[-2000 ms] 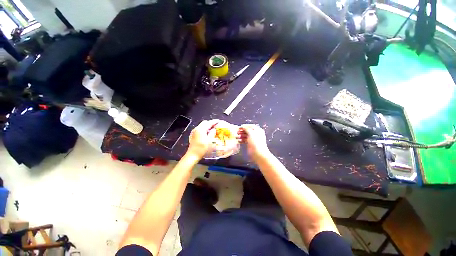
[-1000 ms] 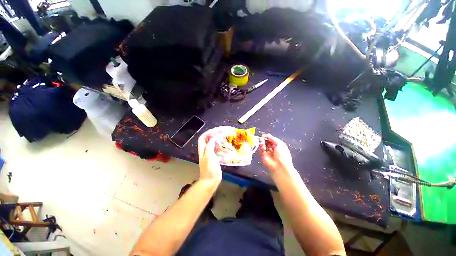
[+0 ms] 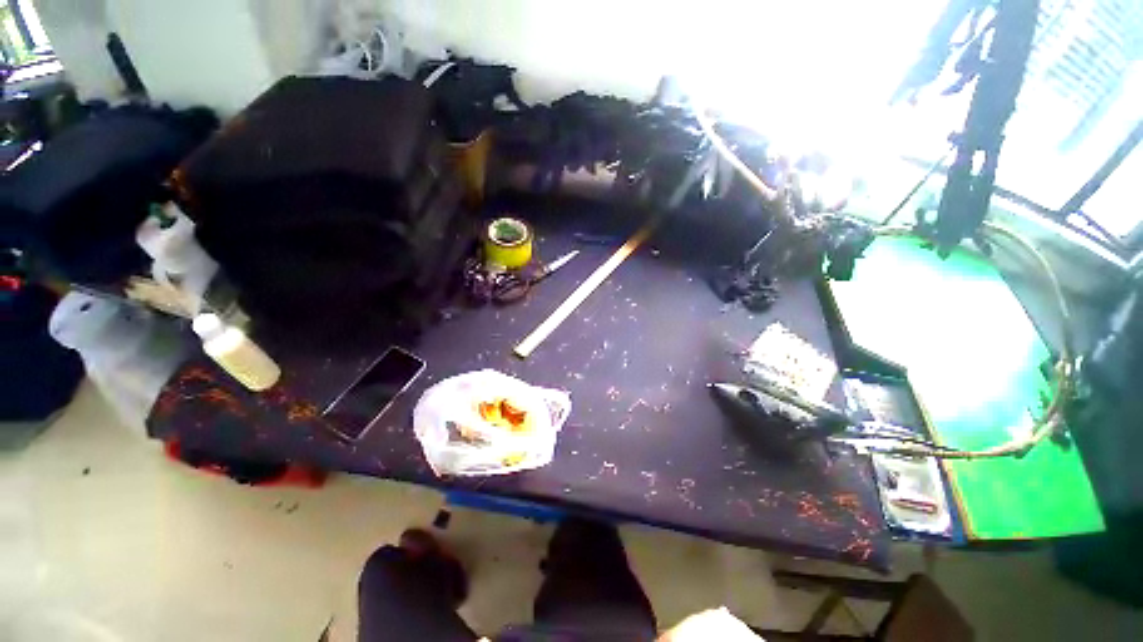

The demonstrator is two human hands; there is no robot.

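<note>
A thin whitish plastic bag [image 3: 441, 433] lies crumpled and open at the front edge of the dark table [image 3: 652, 401]. Orange-yellow food pieces [image 3: 504, 415] show inside it. A smartphone [image 3: 374, 393] lies dark, screen up, to the left of the bag. A small bright skin-toned patch shows at the bottom edge, right of my legs; it is cut off, and I cannot tell which part of my hand or arm it is. My left hand is not in view.
Tape roll [image 3: 509, 243], shears [image 3: 553, 267] and pale ruler [image 3: 583, 296] lie behind the bag. A white bottle [image 3: 237, 352] stands left. A steam iron [image 3: 777, 411] and speckled pad [image 3: 787, 361] lie right, beside the green surface [image 3: 1022, 483]. Dark cloth is piled back left [image 3: 313, 188].
Both hands have let go of the bag, which now lies on the table. My arms have drawn back out of the middle of the view. The camera view has shifted.
</note>
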